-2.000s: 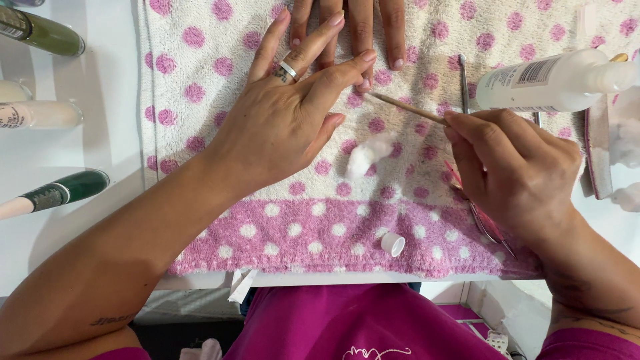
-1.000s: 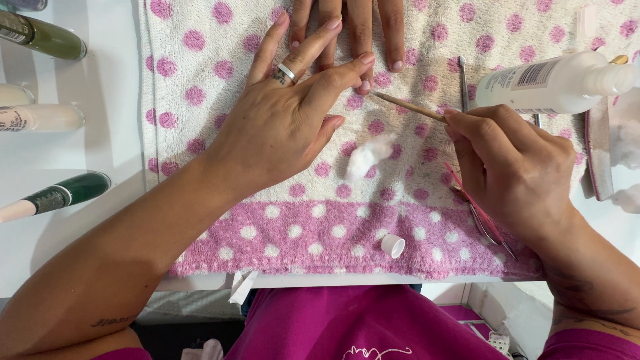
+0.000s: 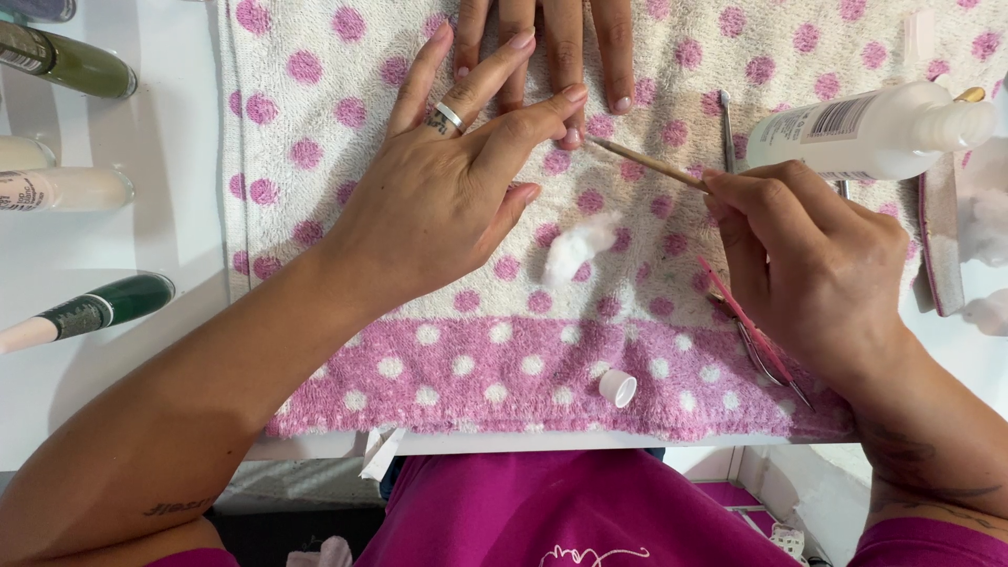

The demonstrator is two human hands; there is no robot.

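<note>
My right hand pinches a thin wooden stick, its tip close to a fingertip of another person's hand, which lies palm down on the polka-dot towel. My left hand, with a silver ring, lies over that hand; its index fingertip rests on the same finger. A tuft of white cotton sits below the fingertips. A metal manicure tool lies near the stick, partly hidden by my right hand. A pink-handled tool and metal tweezers or scissors, kind unclear, lie below my right hand.
A clear plastic bottle lies at the right beside a nail file. A small white cap stands near the towel's front edge. At left are a green polish bottle, an olive one and a pale one.
</note>
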